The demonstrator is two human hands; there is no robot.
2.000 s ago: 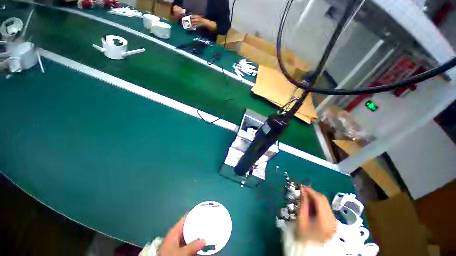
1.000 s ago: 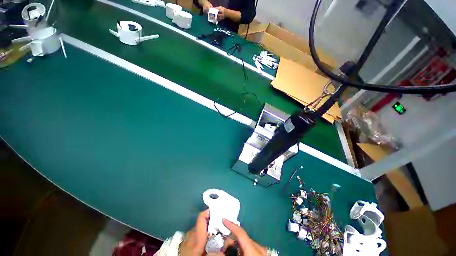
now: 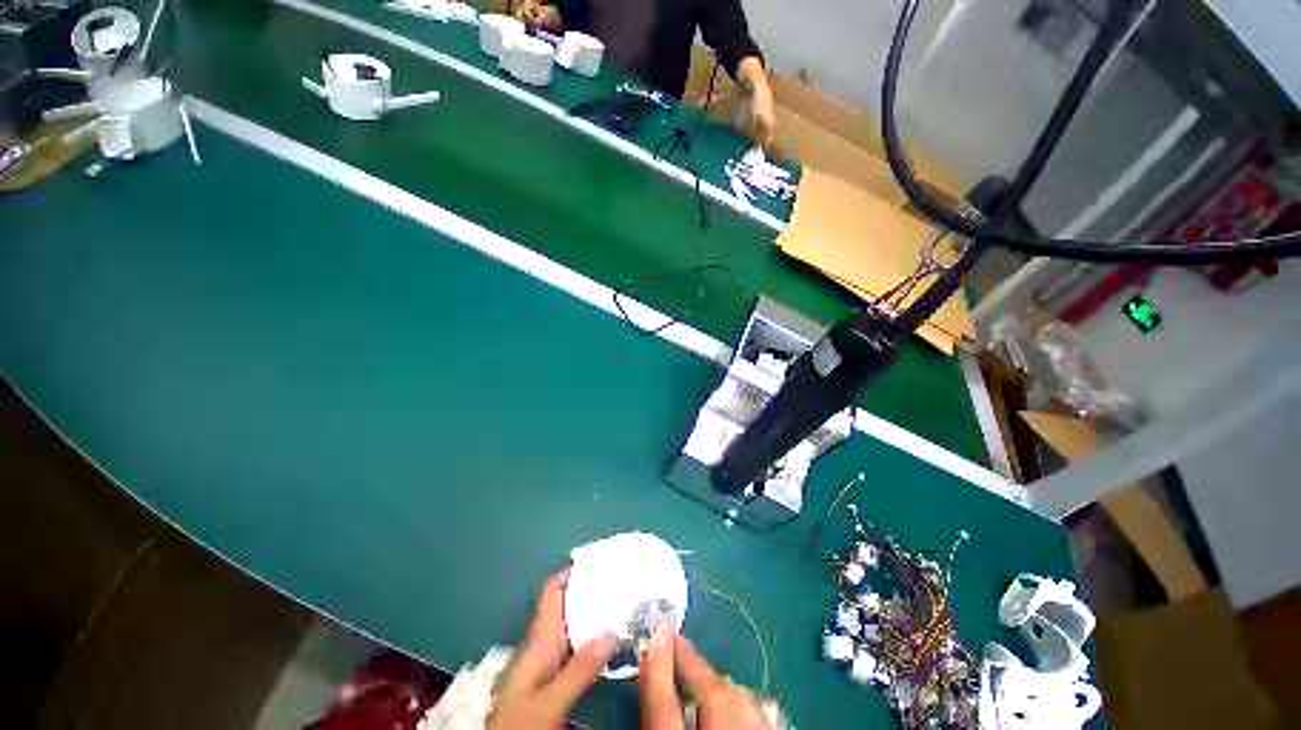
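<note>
A white round plastic housing [image 3: 606, 578] is held low in front of me, its round face up. My left hand [image 3: 549, 670] grips its left and lower edge. My right hand [image 3: 692, 692] has its fingertips on a small silvery motor [image 3: 652, 619] at the housing's lower right part. A thin wire runs out from there to the right over the bench. The fingers hide part of the motor. The black electric screwdriver [image 3: 806, 407] hangs over the grey screw feeder [image 3: 691, 475], beyond the housing.
A pile of wired motors [image 3: 913, 628] lies at right, beside stacked white housings [image 3: 1049, 692]. A part-built unit [image 3: 357, 89] sits on the conveyor belt; others are at upper left [image 3: 139, 117]. A person [image 3: 671, 43] sits across, near cardboard [image 3: 870, 257]. A black cable loops overhead.
My right hand has come from the motor pile to the housing, where a motor now shows. The housing has been turned in my hands. The person across has stretched an arm to the white strips.
</note>
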